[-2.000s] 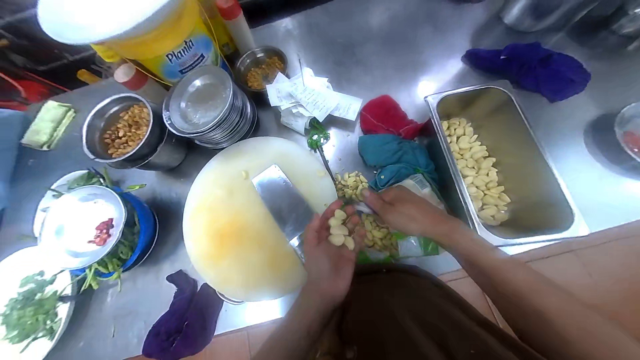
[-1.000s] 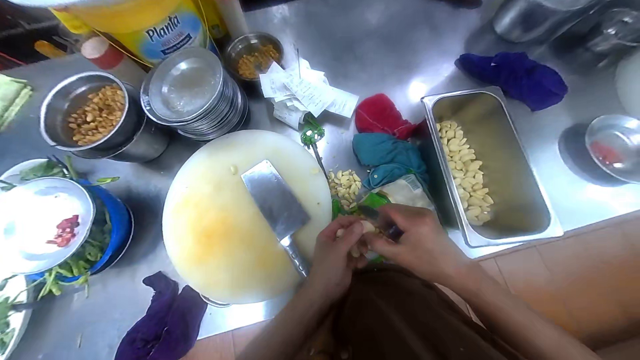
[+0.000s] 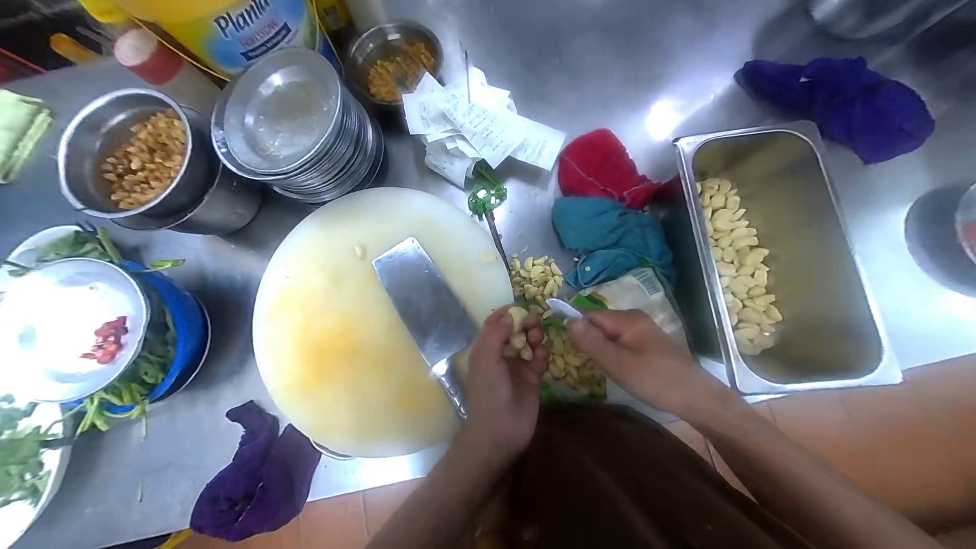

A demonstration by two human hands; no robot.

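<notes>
Several pale peeled garlic cloves [image 3: 519, 335] lie in my left hand [image 3: 507, 374], its fingers curled around them at the right edge of the round white cutting board [image 3: 328, 381]. A small knife [image 3: 563, 308] is in my right hand [image 3: 629, 347], its blade pointing up and left toward the cloves. Below and between the hands is an opened bag of garlic cloves [image 3: 568, 362], with more loose cloves [image 3: 537, 276] just above it. A cleaver [image 3: 427, 301] rests flat on the board. To the right, a deep steel pan [image 3: 808, 252] holds many peeled cloves [image 3: 736, 267] along its left side.
Teal [image 3: 614, 236], red [image 3: 602, 168] and purple [image 3: 846, 103] cloths lie around the pan. Paper slips [image 3: 488, 126] and stacked metal plates [image 3: 286, 110] stand behind the board. At left are a pot of browned pieces [image 3: 145, 160], a blue container of greens [image 3: 179, 335] and a purple cloth [image 3: 255, 476].
The hands came together around the cloves a second ago and are now slightly apart, with the knife blade showing between them. The cleaver stays on the board.
</notes>
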